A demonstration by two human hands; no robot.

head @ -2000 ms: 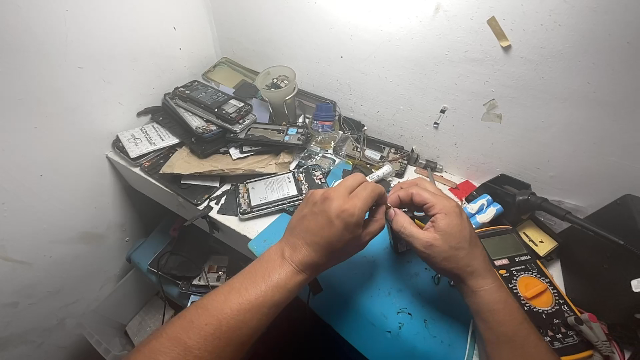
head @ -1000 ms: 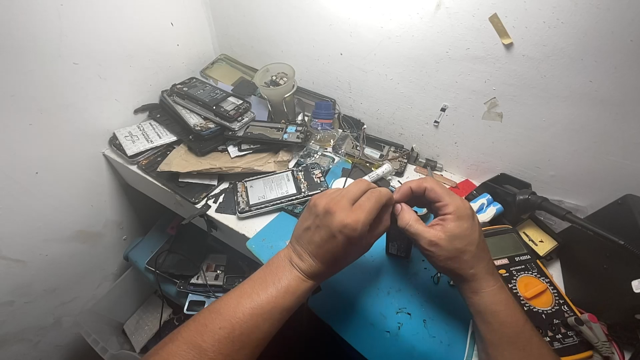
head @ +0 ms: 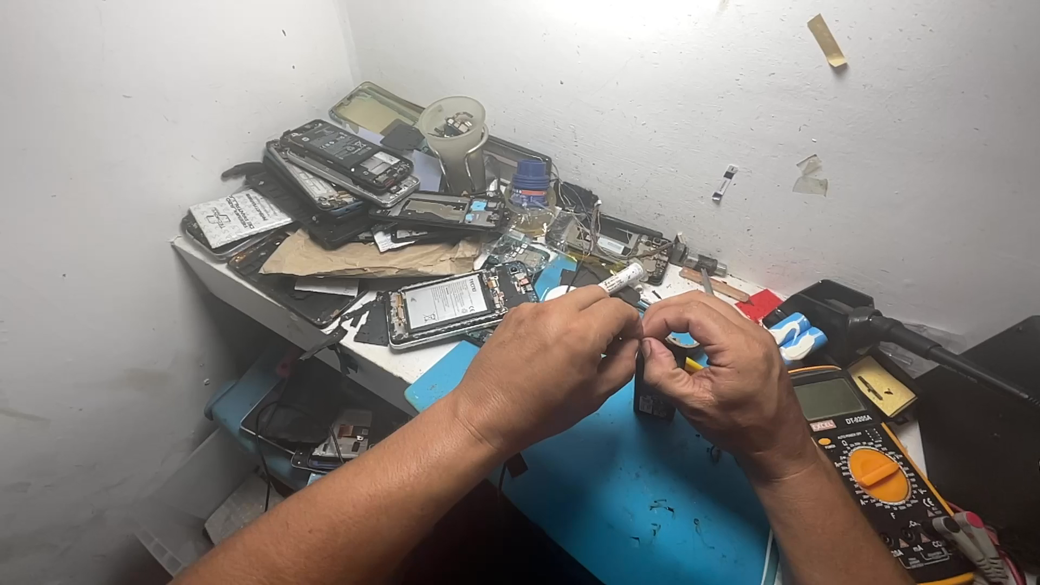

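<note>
My left hand (head: pixel 561 357) and my right hand (head: pixel 719 366) meet above a blue work mat (head: pixel 626 496), thumbs and forefingers pinched together at the same spot. Whatever lies between the fingertips is too small or too hidden to make out. Just below the fingertips stands a black block-shaped object (head: pixel 652 400), partly covered by my right hand. Left of my hands lies an opened phone with its white battery (head: pixel 447 302) showing. A white tube (head: pixel 622 278) with writing lies behind my left hand.
A digital multimeter (head: pixel 877 475) with an orange dial lies at right, beside a black tool with a cable (head: pixel 861 317). Stacked phone parts (head: pixel 349 154), brown paper (head: pixel 366 258), a cup of small parts (head: pixel 453 142) and a blue-capped bottle (head: pixel 531 183) crowd the back left.
Both hands stay close together above the mat. The black block-shaped object, visible one second ago too, shows below the fingers.
</note>
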